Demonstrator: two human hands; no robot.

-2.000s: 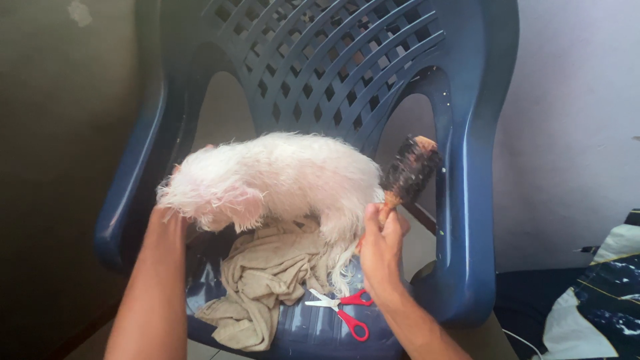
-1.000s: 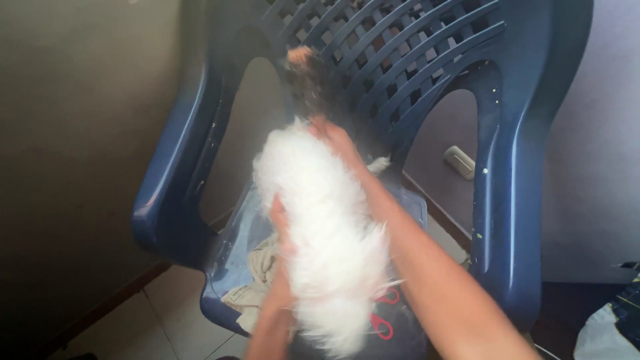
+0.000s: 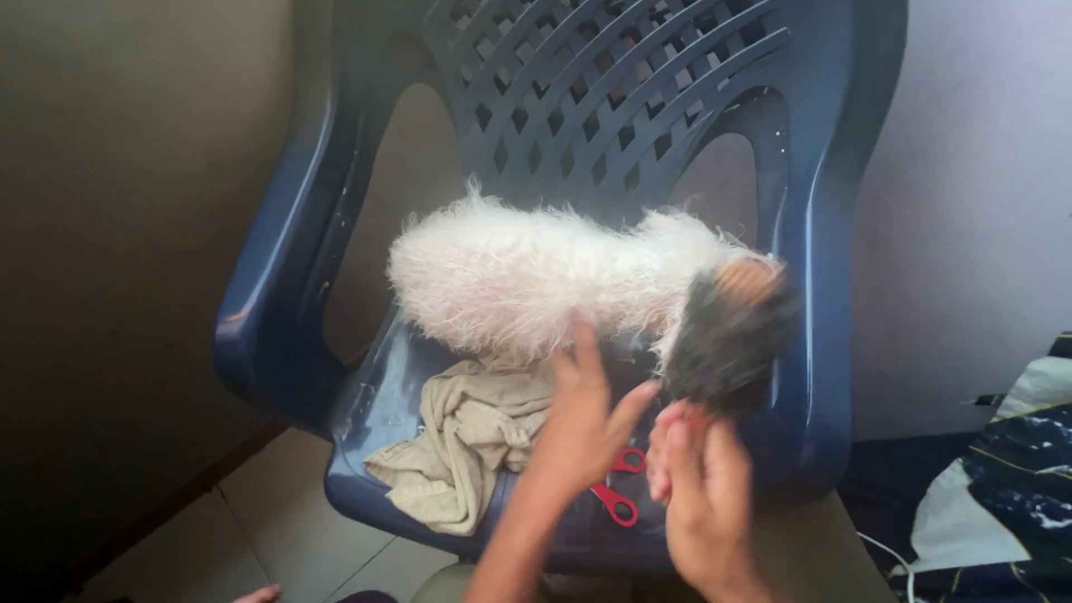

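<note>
A small white long-haired dog [image 3: 519, 268] stands sideways on a blue plastic armchair, its head end at the right, mostly behind a blurred round hairbrush [image 3: 729, 335]. My right hand [image 3: 703, 486] is closed around the brush handle, low at the right. My left hand [image 3: 586, 410] has its fingers spread, and its fingertips meet the fur on the dog's near side. Below the dog lies a crumpled beige cloth [image 3: 477, 419] on the seat. Red-handled scissors [image 3: 620, 494] rest between my two forearms, their blades hidden.
The chair [image 3: 276, 285] has raised armrests on both sides and a lattice back. Walls stand close at left and right. Dark patterned fabric [image 3: 1022, 469] and a white cable [image 3: 892, 548] are at the lower right. Floor tiles [image 3: 293, 494] show at the lower left.
The dog has turned from lengthwise in the view to sideways, its head now at the right; two seconds ago it was at the left. The brush has come down from near the chair back.
</note>
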